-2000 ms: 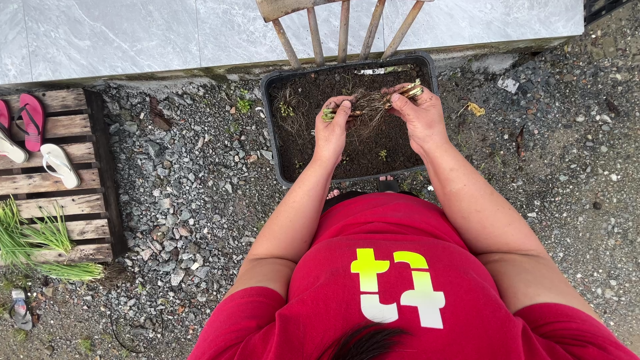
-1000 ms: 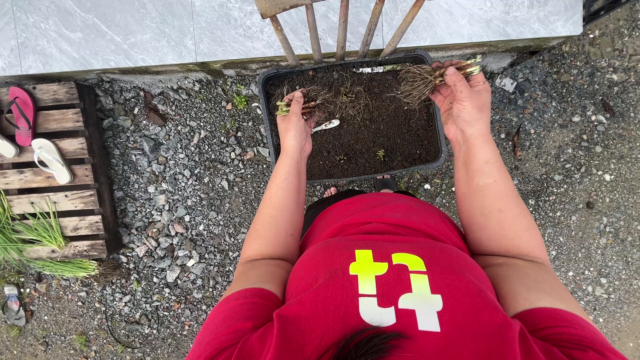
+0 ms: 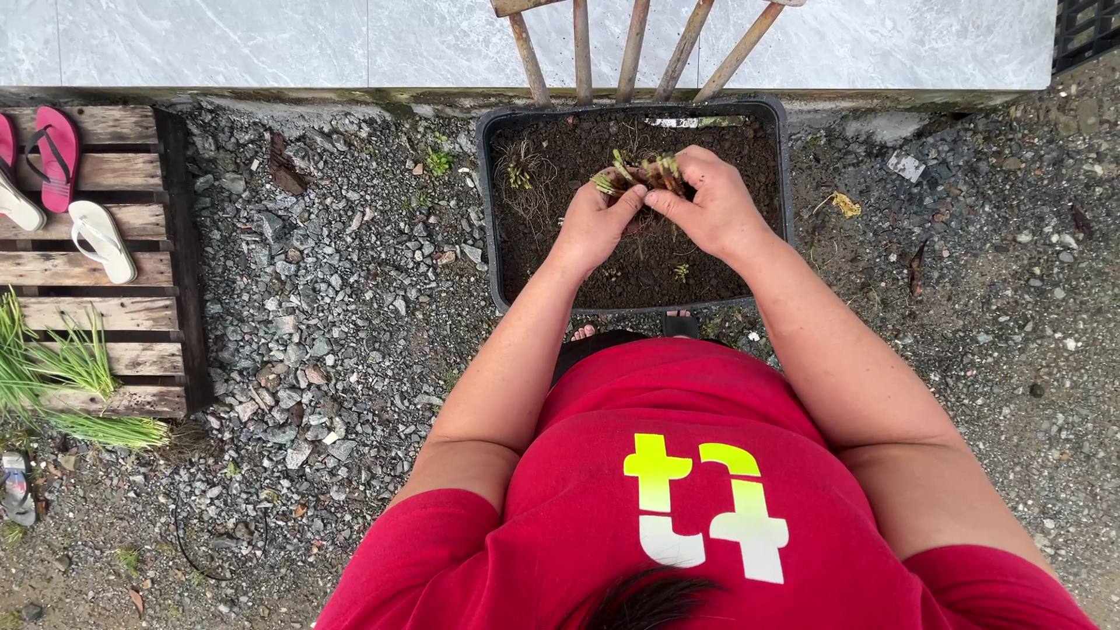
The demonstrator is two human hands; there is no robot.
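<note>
A black plastic planter tub full of dark soil sits in front of me. Over its middle, my left hand and my right hand meet with thumbs nearly touching. Between them they hold a bunch of trimmed plant stubs with green cut tops and thin roots; the fingers partly hide it. A small clump of rooted stubs rests on the soil at the upper left. Near the tub's front edge, a small green shoot stands in the soil.
Wooden bars lean at the tub's back edge, beside a grey tiled ledge. At the left, a wooden pallet carries flip-flops and long green leafy stalks. Gravel surrounds the tub.
My hands were apart a second ago, each with rooted stubs; now they are together over the tub's middle. A white piece seen near my left hand then no longer shows.
</note>
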